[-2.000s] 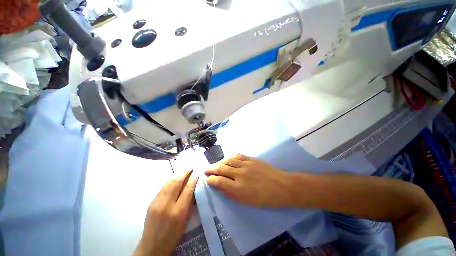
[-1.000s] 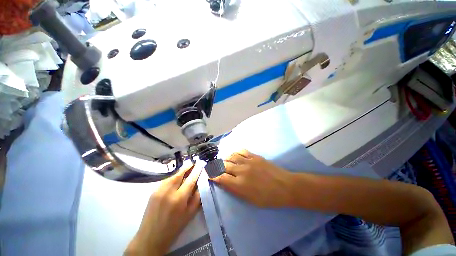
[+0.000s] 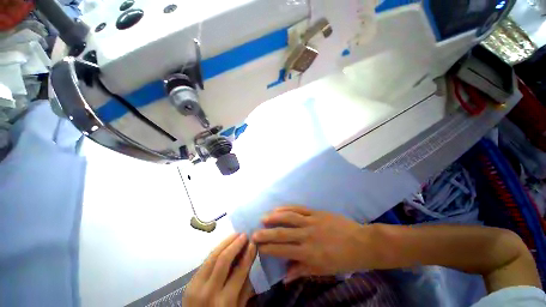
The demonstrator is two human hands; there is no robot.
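A light blue garment panel (image 3: 323,186) lies on the white sewing bed, right of and in front of the needle area. My right hand (image 3: 311,240) lies on its near part, fingers pointing left. My left hand (image 3: 224,273) has its fingertips at the panel's near left edge, touching my right fingertips; the cloth edge seems pinched there. The narrow strip is mostly hidden by the hands. The sewing machine's presser foot area (image 3: 200,150) and dark knob (image 3: 227,163) are behind the hands, apart from them. A brass-coloured tab (image 3: 203,225) shows on the bed.
A light blue panel stack (image 3: 42,210) lies at the left, with white cloth heaps behind. Narrow blue strips (image 3: 449,195) lie in a container at the right beside a blue basket rim (image 3: 509,198). A dark box and red-handled tool (image 3: 470,99) rest at the back right.
Both hands and the panel have moved toward me, away from the needle. The bed outline and brass tab are uncovered. The camera view has shifted, so the machine appears higher and further left.
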